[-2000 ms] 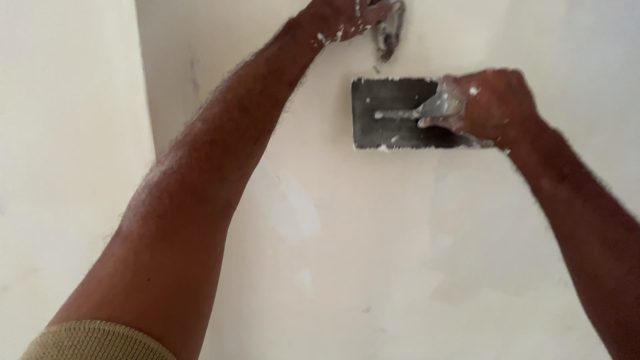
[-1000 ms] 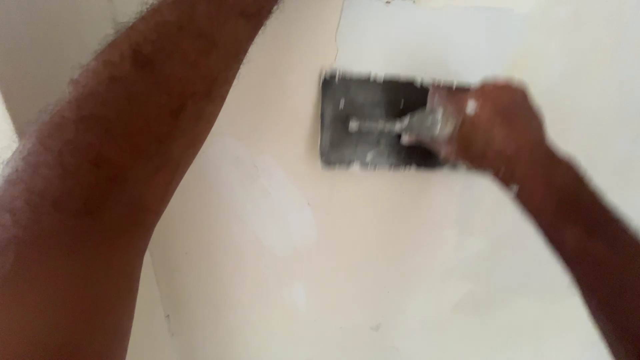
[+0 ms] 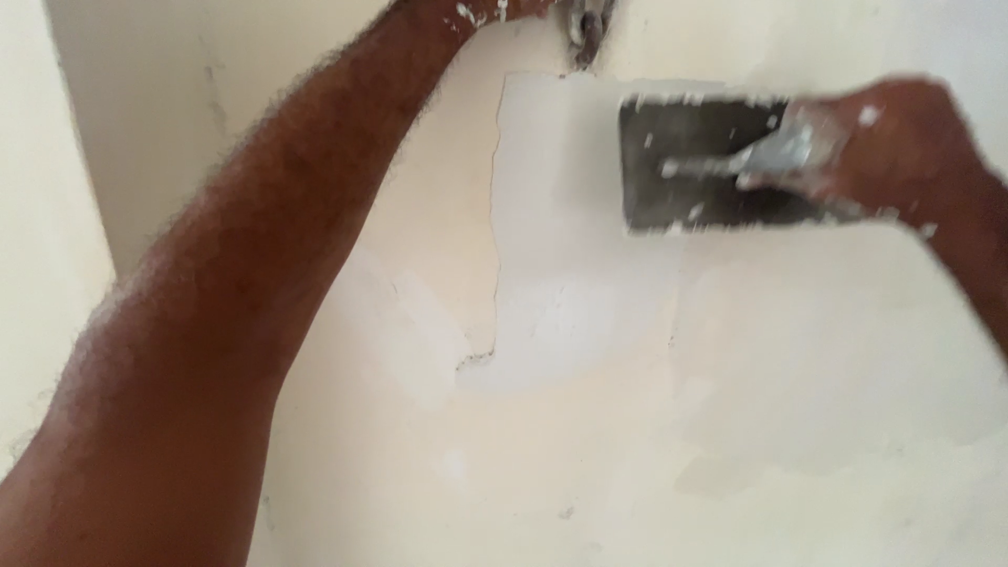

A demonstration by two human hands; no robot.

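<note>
A rectangular steel finishing trowel (image 3: 701, 201), smeared with white filler along its edges, lies against or close to the wall (image 3: 512, 472) at upper right. Its handle is gripped by my right hand (image 3: 898, 150), which is spotted with filler. My left hand (image 3: 524, 9) is mostly cut off by the top edge; its wrist is flecked with white. Beside it is a grey, filler-smeared object (image 3: 587, 35), perhaps part of a tool; how the fingers hold it cannot be told. A pale, smooth patch of filler (image 3: 551, 236) covers the wall left of the trowel, with a ragged left edge.
Another wall face (image 3: 47, 197) meets a shaded strip (image 3: 150, 102) at the far left. My left forearm crosses the left half of the view. Duller patches and small marks show on the wall at lower right.
A broad pale filler patch now shows where bare-looking wall stood two seconds ago. My left hand left the view and is partly back at the top. The trowel stays in my right hand.
</note>
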